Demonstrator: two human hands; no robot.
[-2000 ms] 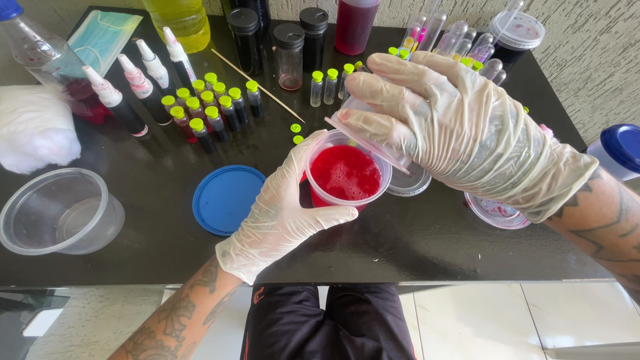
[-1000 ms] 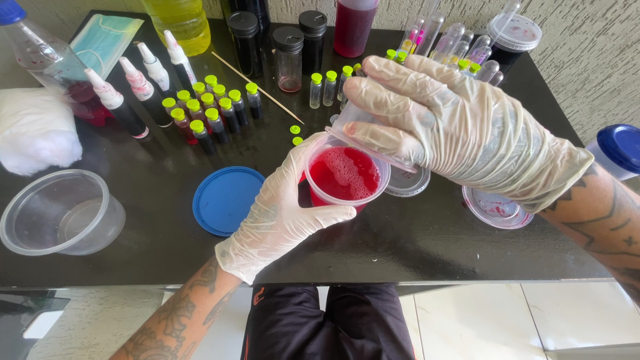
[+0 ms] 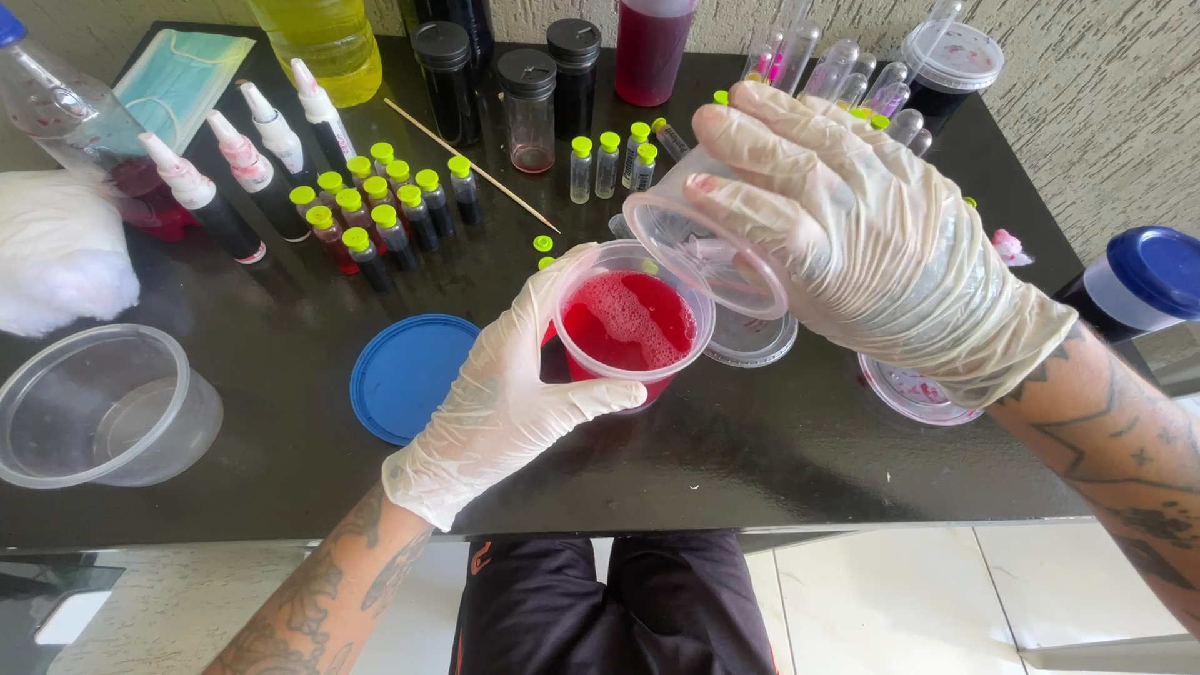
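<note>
My left hand (image 3: pixel 511 398), in a pale glove, is wrapped around the left side of a clear plastic cup (image 3: pixel 647 373) of foamy red liquid (image 3: pixel 630 323). My gloved right hand (image 3: pixel 834 216) holds a second clear plastic cup (image 3: pixel 708 253), which is tilted with its rim over the right edge of the first one; it looks empty. Behind and below the tilted cup, a clear lid (image 3: pixel 757 339) lies partly hidden on the table. A blue lid (image 3: pixel 412 375) is just left of my left hand. Small yellow-capped vials (image 3: pixel 614 164) stand behind the cups.
On the black table (image 3: pixel 600 497) are a clear tub (image 3: pixel 169 441) at left, a group of capped vials (image 3: pixel 398 239), dropper bottles (image 3: pixel 216 220), a wooden skewer (image 3: pixel 473 167), black-lidded jars (image 3: pixel 530 112) and a stained clear lid (image 3: pixel 923 389). A blue-lidded container (image 3: pixel 1139 281) stands at right.
The cup in my right hand has lifted slightly and tipped less steeply, its rim now more visible above the red liquid. The foam on the liquid has shifted. My left hand has stayed in place.
</note>
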